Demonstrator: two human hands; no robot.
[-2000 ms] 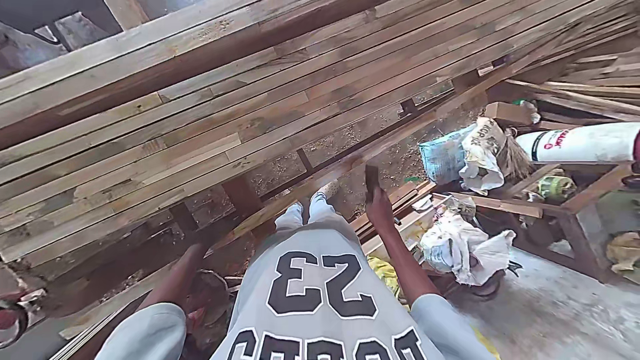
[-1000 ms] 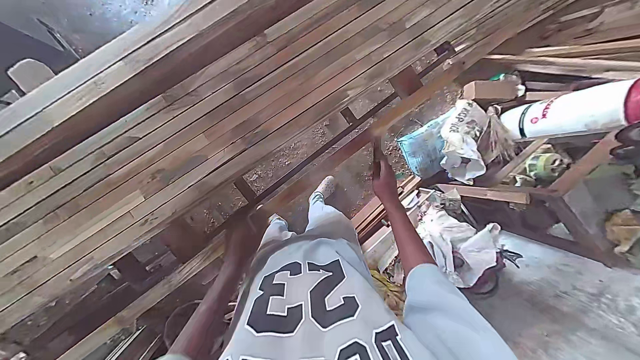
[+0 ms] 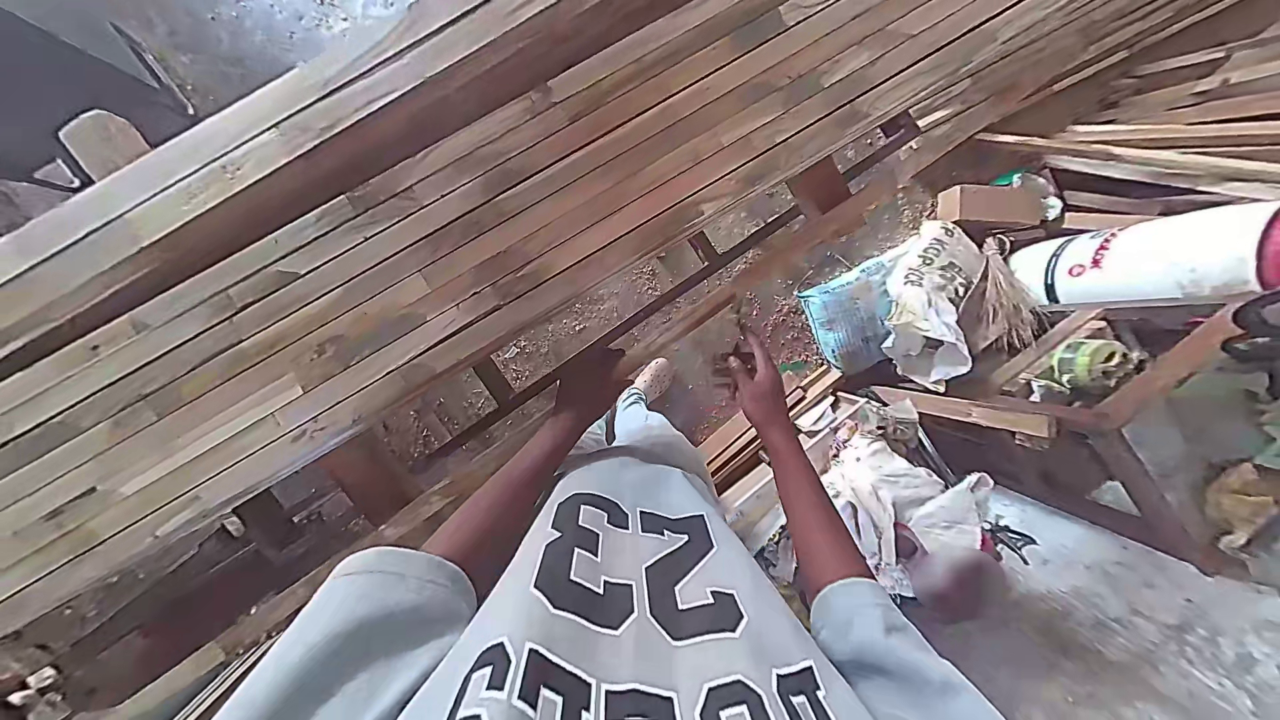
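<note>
My left hand (image 3: 590, 382) is at the near wooden rail (image 3: 690, 318) of a long frame, seemingly touching it; its fingers are dark and unclear. To the right, my right hand (image 3: 755, 380) is raised near the same rail, with the index finger extended and the other fingers bent. Something small and dark may be between those fingers, but blur hides it. Beyond the rail, long narrow wooden strips (image 3: 450, 270) lie side by side in a wide slanting row. A shoe (image 3: 655, 377) shows below, between my hands.
On the right are a blue plastic sack (image 3: 850, 310), a white printed sack (image 3: 930, 300), a white and red cylinder (image 3: 1150, 255) and a wooden frame (image 3: 1160, 375). White cloth (image 3: 870, 490) lies by my right forearm. Wood offcuts (image 3: 1190, 150) are piled at the upper right.
The dark, flat object seen upright in my right hand earlier is no longer clearly visible, and the fingers there look more spread. My left hand has moved forward to the rail.
</note>
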